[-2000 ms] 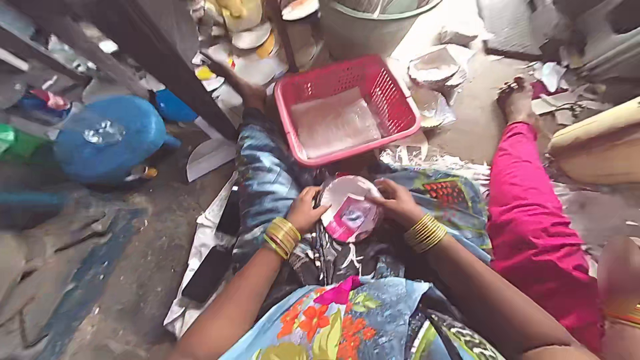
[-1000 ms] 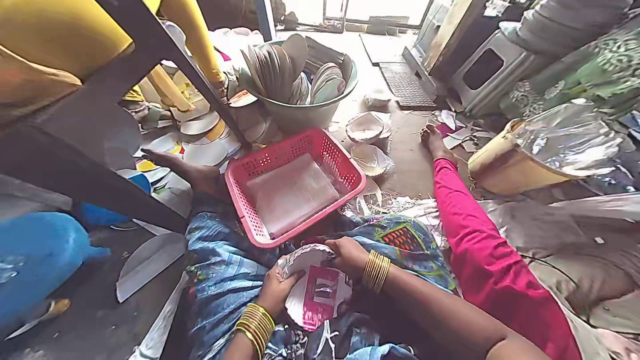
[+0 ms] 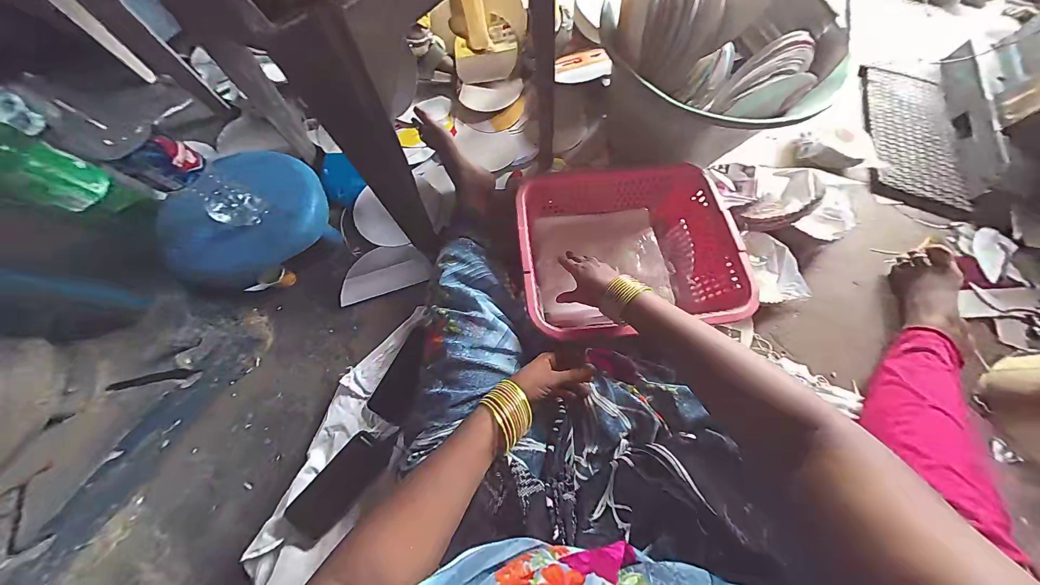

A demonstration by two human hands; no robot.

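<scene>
My right hand (image 3: pixel 591 284) reaches over the red plastic basket (image 3: pixel 642 325), fingers spread, above a stack of clear plastic packets or sheets (image 3: pixel 601 236) lying inside; whether it touches them I cannot tell. My left hand (image 3: pixel 554 379) rests low over my lap, just in front of the basket's near rim, its fingers partly curled. Whether anything is between those fingers is not clear. Dark cloth with white threads (image 3: pixel 617 447) covers my lap below the hands.
A large tub (image 3: pixel 674 122) packed with round discs stands behind the basket. A blue rounded container (image 3: pixel 244 219) and dark metal legs (image 3: pixel 349 106) are at left. Two dark flat phone-like objects (image 3: pixel 340 485) lie on white cloth. Paper scraps (image 3: pixel 776 268) lie at right.
The round white and pink piece held by both hands in the earlier frames is out of them and not plainly visible. My right hand has moved out over the basket, opened.
</scene>
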